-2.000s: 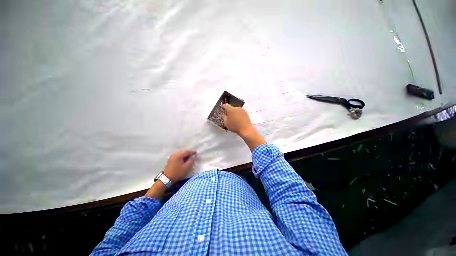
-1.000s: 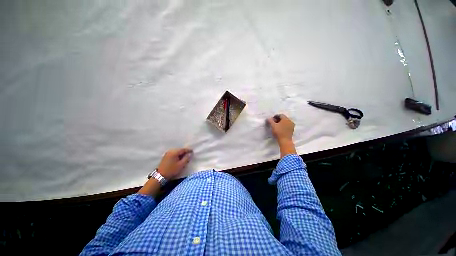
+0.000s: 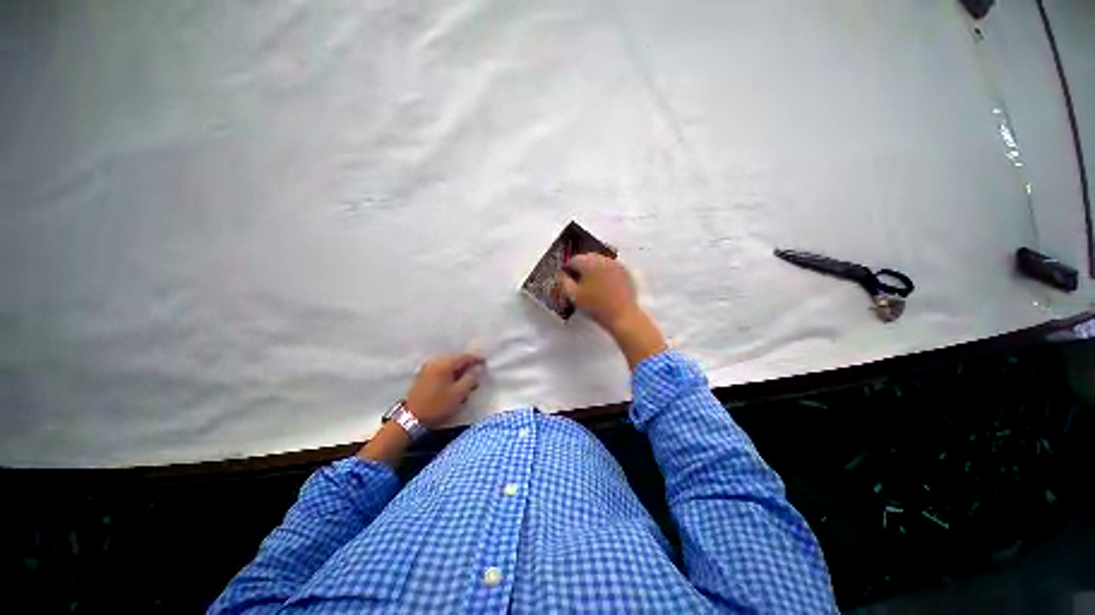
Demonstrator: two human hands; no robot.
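Observation:
A white sheet with soft wrinkles covers the table. The small open pin box sits on it near the centre, with grey-brown speckle and a bit of red inside. My right hand is over the box with its fingertips down in it, hiding its right part; whether the fingers hold a pin cannot be seen. My left hand, with a watch at the wrist, rests on the sheet near the table's front edge, fingers bent. Anything in its fingertips is too small to tell.
Black-handled shears lie to the right of the box. A black oblong block sits at the far right near a long thin dark line. Another dark object is at the top right edge. The dark floor has scraps.
My right hand was in the box, moved right onto the sheet, and is now back in the box. My left hand has stayed near the front edge. The view has shifted slightly.

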